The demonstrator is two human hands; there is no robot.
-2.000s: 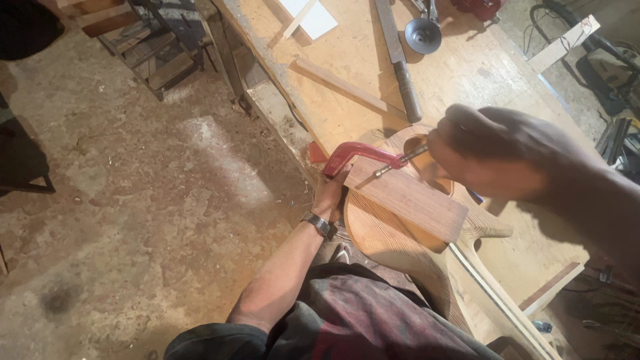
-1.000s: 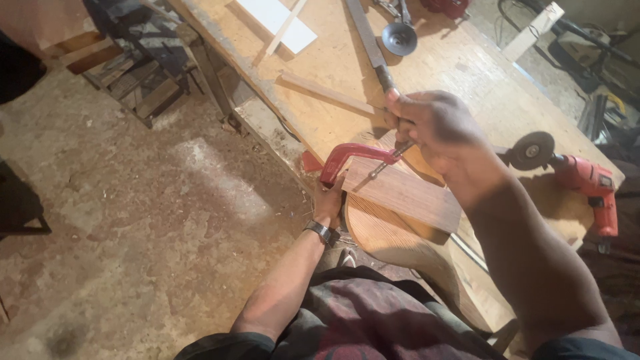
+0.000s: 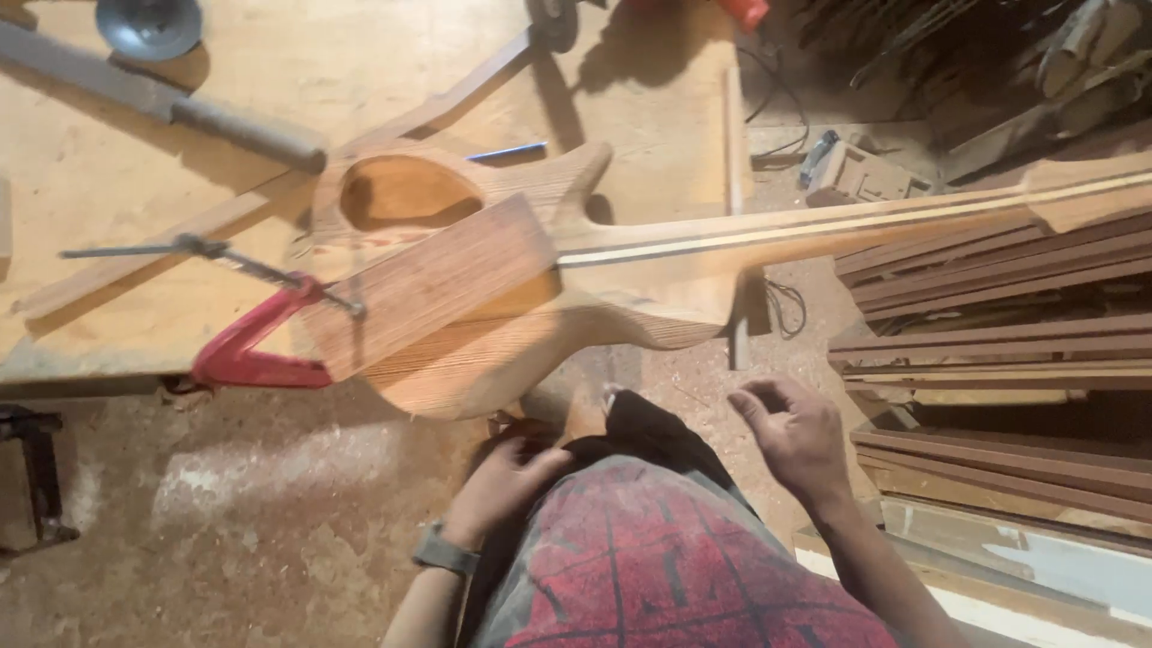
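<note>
A wooden guitar body [image 3: 450, 369] with a long striped neck [image 3: 810, 225] lies on the workbench, its lower edge over the bench's side. Across the body sits a flat wooden board [image 3: 441, 279]. At the board's left end is a red C-clamp [image 3: 261, 351], its screw and bar sticking out up and left. My left hand [image 3: 517, 472], with a watch on the wrist, is below the body by my lap, apart from the clamp; its fingertips are partly dark and blurred. My right hand [image 3: 792, 427] hangs below the neck, fingers curled loosely, holding nothing.
On the workbench [image 3: 270, 45] lie a long rasp or file [image 3: 243, 130] with a round handle, a metal cup-shaped part [image 3: 150, 25], a wooden strip [image 3: 153, 247] and a blue pencil or pen [image 3: 508, 151]. Stacked boards [image 3: 990, 351] stand at the right, under the neck's end.
Both hands have left the red clamp; before, my right hand was at its screw and my left at its frame. The view has swung to the right.
</note>
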